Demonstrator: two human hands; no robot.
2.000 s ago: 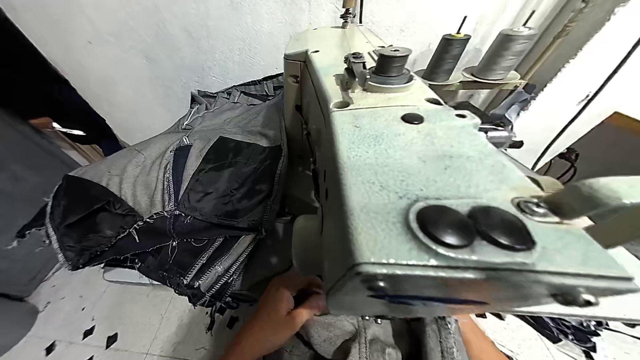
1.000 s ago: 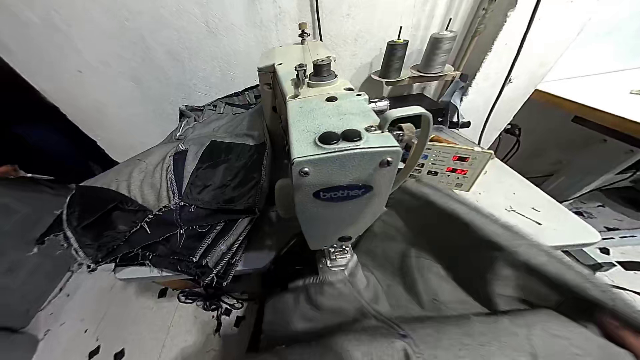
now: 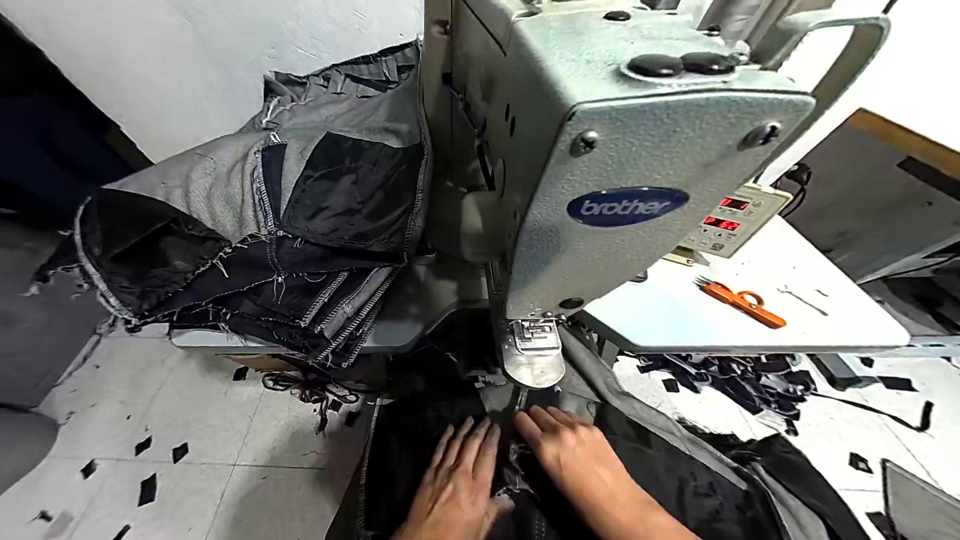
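My left hand (image 3: 461,476) lies flat on dark denim fabric (image 3: 420,427), fingers extended and slightly apart. Close beside it, my right hand (image 3: 566,450) rests on the same garment with its fingers bent, just below the presser foot area; whether it pinches the cloth cannot be told. A Brother industrial sewing machine (image 3: 645,150) stands over the garment, its metal guard (image 3: 534,364) right ahead of my fingertips. The needle is hidden. Grey lining or reverse denim shows along the garment's right side.
A pile of inside-out denim pieces (image 3: 225,210) lies left of the machine. On the white tabletop (image 3: 840,307) at right are orange thread snips (image 3: 742,304) and a small metal tool (image 3: 804,301). A control panel (image 3: 735,219) stands behind. Fabric scraps (image 3: 735,379) litter the floor.
The grey cloth spread out at the right one second ago is now gathered under the machine head. Both hands have come together on the garment in front of it. The view has moved closer.
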